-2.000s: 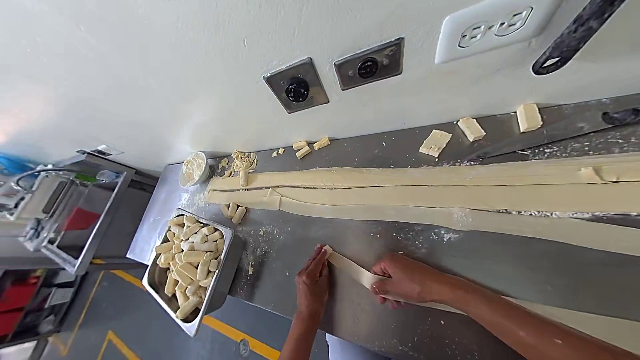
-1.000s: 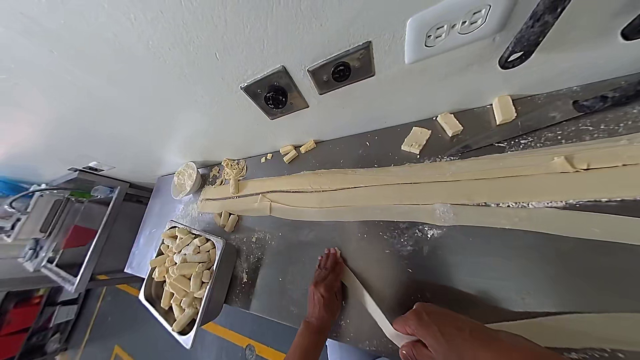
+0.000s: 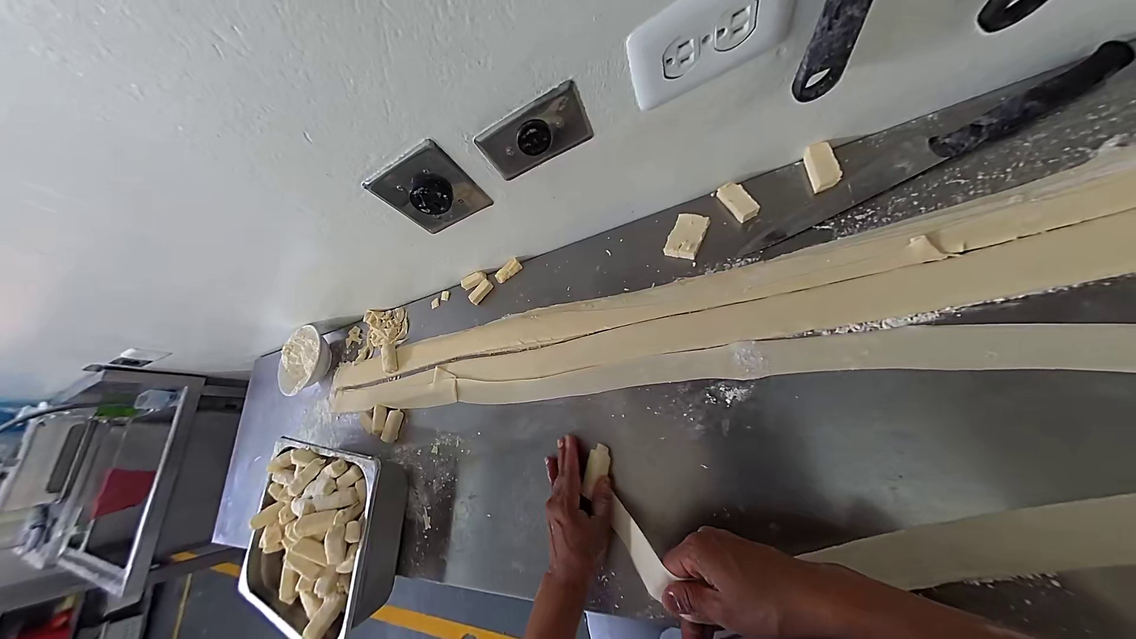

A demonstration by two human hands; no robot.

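Note:
My left hand (image 3: 575, 519) rests on the steel table with its thumb and fingers around a small pale stick (image 3: 596, 463), at the end of a dough strip (image 3: 637, 548). That strip runs down to my right hand (image 3: 723, 577), which pinches it near the table's front edge. A further length of dough (image 3: 994, 537) shows to the right of my right hand, partly hidden by the forearm. Beyond both hands, long flat dough strips (image 3: 710, 311) lie side by side along the table. At the left, a steel pan (image 3: 386, 541) holds several dough-wrapped sticks (image 3: 311, 532).
A white bowl (image 3: 303, 359) with floury contents stands near dough scraps (image 3: 387, 328). Cheese-like blocks (image 3: 687, 236) and small sticks (image 3: 477, 286) lie by the wall. A large knife (image 3: 1029, 102) lies at the back right. Outlets (image 3: 710, 40) are on the wall.
The left hand has turned more upright, and a stick's end now shows beside its fingers. The right hand, with the strip, has moved toward the table's front edge since the earliest frame.

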